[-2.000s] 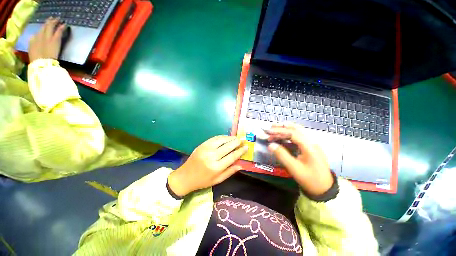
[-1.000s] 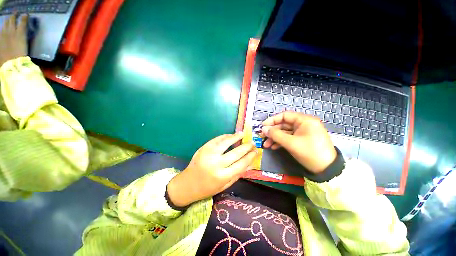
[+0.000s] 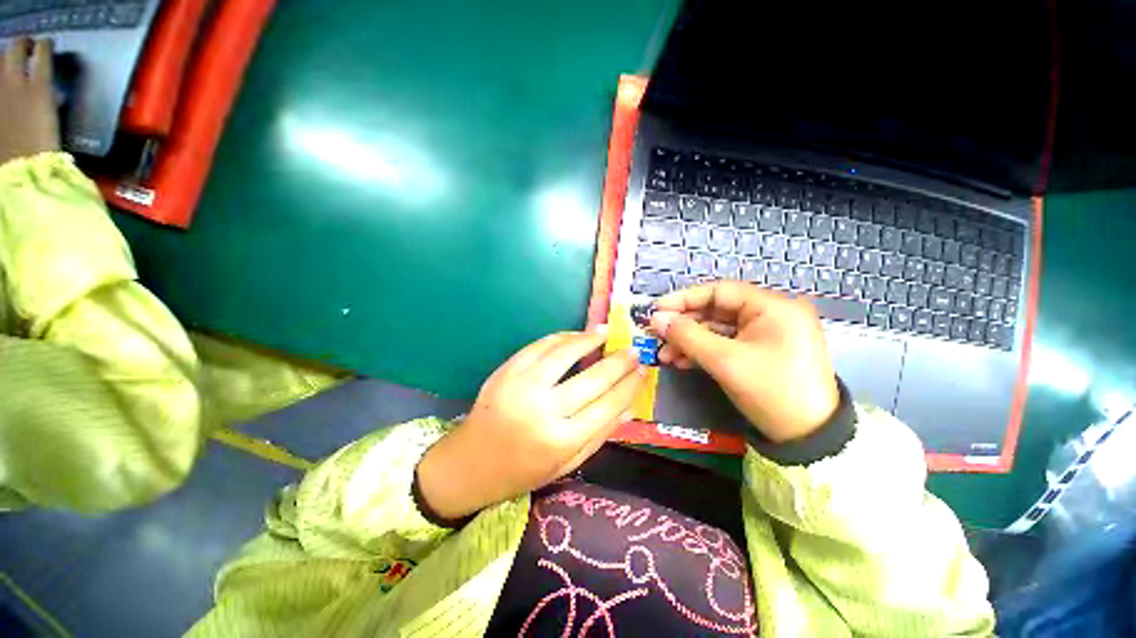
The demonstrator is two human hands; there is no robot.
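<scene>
An open laptop [image 3: 934, 386] with a dark screen lies on a red-orange tray [image 3: 610, 237]. A yellow positioning piece [image 3: 644, 396] lies at the laptop's front left corner. My left hand [image 3: 536, 418] rests on it, fingertips holding it down. A blue label [image 3: 645, 349] shows just beside my left fingertips. My right hand [image 3: 766, 361] is over the left palm rest, thumb and forefinger pinched on a small dark label [image 3: 642, 313] above the blue one. Whether the dark label touches the laptop cannot be told.
At the upper left, a neighbour's hand [image 3: 28, 100] is on a dark mouse beside another laptop [image 3: 106, 75] on red-orange trays [image 3: 206, 137]. A marked white strip [image 3: 1071, 474] and crumpled clear plastic [image 3: 1102, 499] are at the lower right. The bench [image 3: 411, 249] is glossy green.
My right hand has moved from open fingers over the palm rest to a pinch beside the blue label, with the dark label at its fingertips. The view has shifted right.
</scene>
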